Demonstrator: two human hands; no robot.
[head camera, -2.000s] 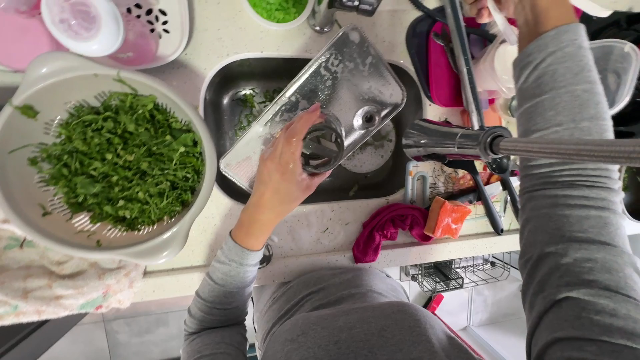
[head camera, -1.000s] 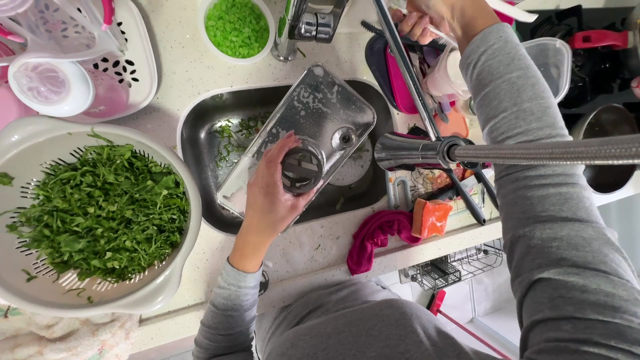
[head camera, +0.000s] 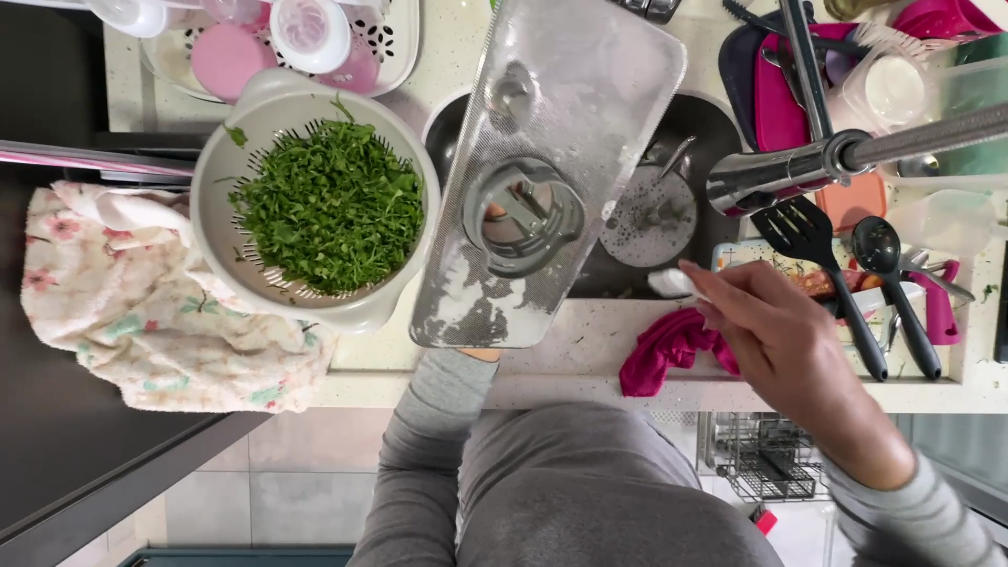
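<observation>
My left hand (head camera: 501, 214) is mostly hidden behind a dishwasher's metal mesh filter plate (head camera: 579, 87) and holds it raised over the sink (head camera: 713, 126). Some skin shows through the grey plastic ring (head camera: 482, 206) set in the plate. Whitish residue or foam covers the plate's lower end. To the right of the plate, my right hand (head camera: 776, 339) pinches a small white-headed tool (head camera: 671, 283), which looks like a brush, above the sink's front edge. A round piece covered in suds (head camera: 650, 216) lies in the sink.
A colander (head camera: 206, 197) of chopped green herbs stands left of the sink, by a floral towel (head camera: 173, 315). The spray faucet head (head camera: 776, 177) hangs at right. A magenta cloth (head camera: 657, 354) lies on the counter's front edge, and a black slotted turner (head camera: 803, 236) and spoon (head camera: 876, 244) lie beyond.
The filter plate has been lifted up from over the sink, and my left hand is now behind it. My right hand has come down from the upper right with the small white tool.
</observation>
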